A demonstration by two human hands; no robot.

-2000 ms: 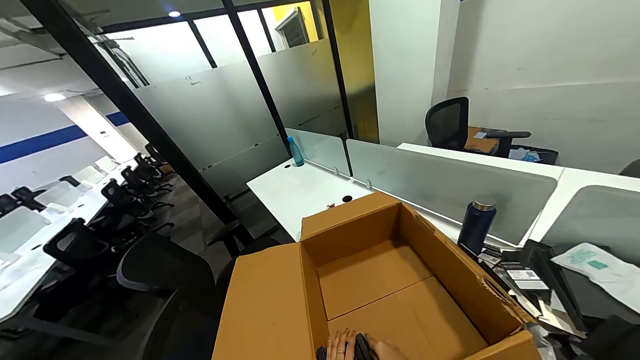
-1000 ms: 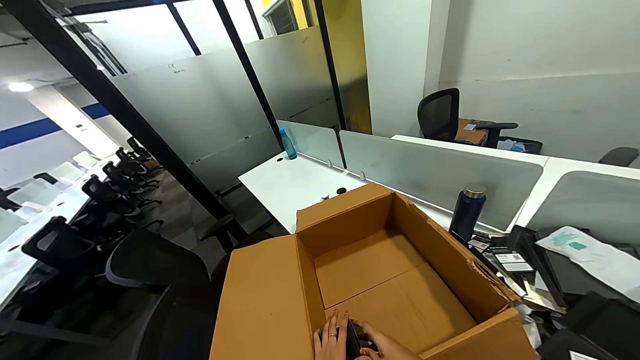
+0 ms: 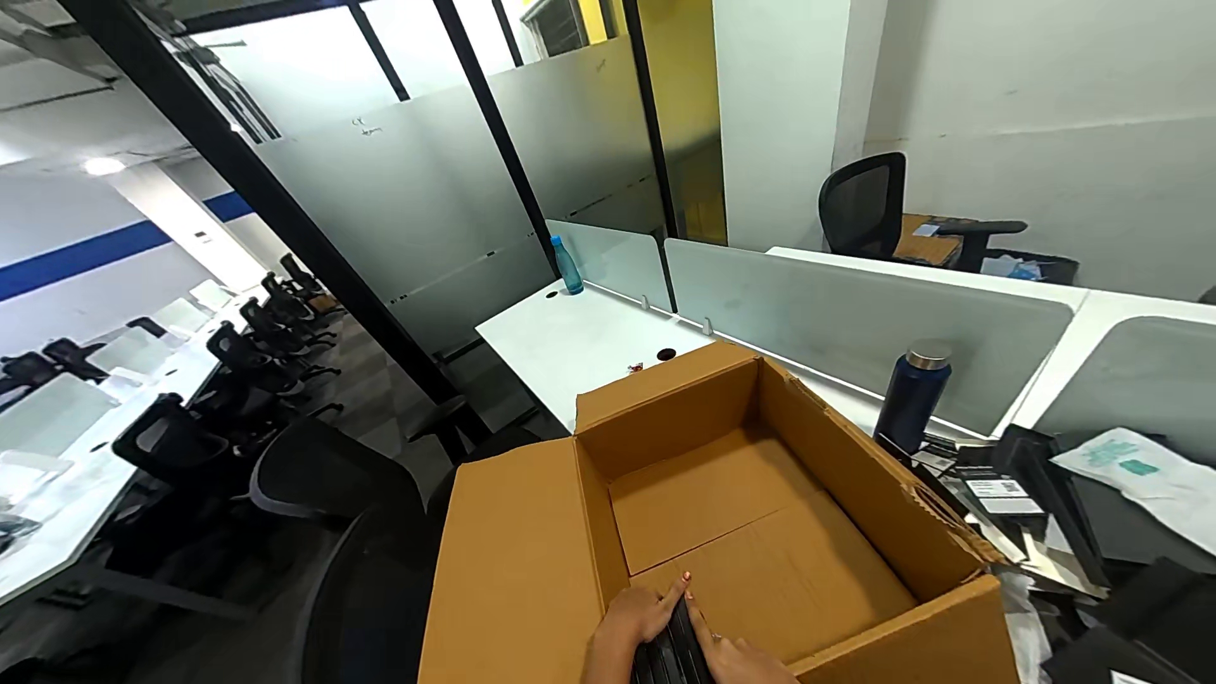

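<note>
An open cardboard box [image 3: 760, 551] with its flaps folded out stands before me, its visible floor bare brown cardboard. At its near side, my left hand [image 3: 638, 617] and my right hand [image 3: 731, 655] press in from both sides on a stack of thin black items [image 3: 673, 651]. The fingertips of both hands nearly meet at the far end of the stack. The lower part of the stack is cut off by the frame edge, so its exact kind cannot be told.
Right of the box lie black packages [image 3: 1007, 494], a white plastic bag [image 3: 1140, 475] and a dark blue bottle [image 3: 914, 394]. A teal bottle [image 3: 567, 266] stands on the white desk [image 3: 579, 328] beyond. Black office chairs [image 3: 332, 465] are at left; a frosted divider [image 3: 855, 313] runs behind.
Both hands remain at the box's near side with the black items, which show more plainly now as a stack. The fingers have shifted from lying over them to pointing along their sides.
</note>
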